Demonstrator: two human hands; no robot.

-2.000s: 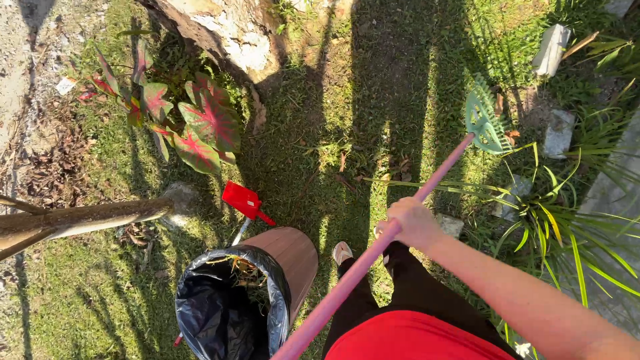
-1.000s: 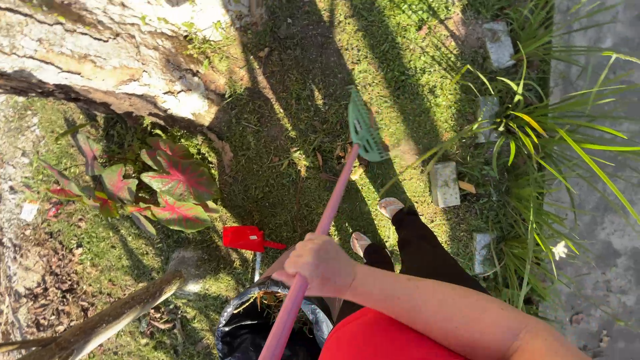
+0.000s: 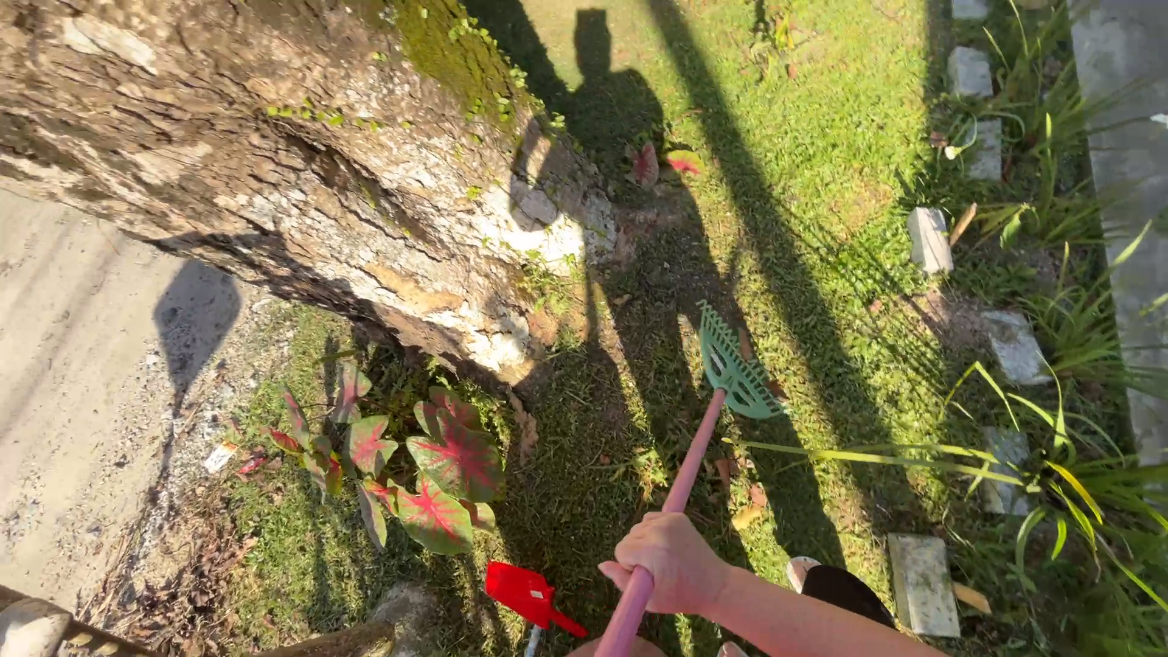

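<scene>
My right hand (image 3: pixel 671 561) is closed around the pink pole (image 3: pixel 695 452) of a rake, low in the view and right of centre. The green plastic rake head (image 3: pixel 735 370), with its row of tines, is at the far end of the pole, over shaded grass near the foot of the tree trunk. A red plastic scoop-like tool (image 3: pixel 527 595) with a pale metal rod lies left of my right hand. My left hand cannot be made out. A pinkish surface at the bottom edge is too cut off to name.
A thick tree trunk (image 3: pixel 401 210) fills the upper left. Red-and-green caladium leaves (image 3: pixel 456 461) grow below it. Several concrete blocks (image 3: pixel 923 584) line the right side beside long-leaved plants (image 3: pixel 1063 456) and a paved strip (image 3: pixel 1118 119). A thinner trunk crosses the bottom left.
The view has shifted, showing more of the trunk. The black-lined bin seen earlier has left the view, apart from a possible edge. My right hand has stayed on the pole while the rake head moved nearer the trunk.
</scene>
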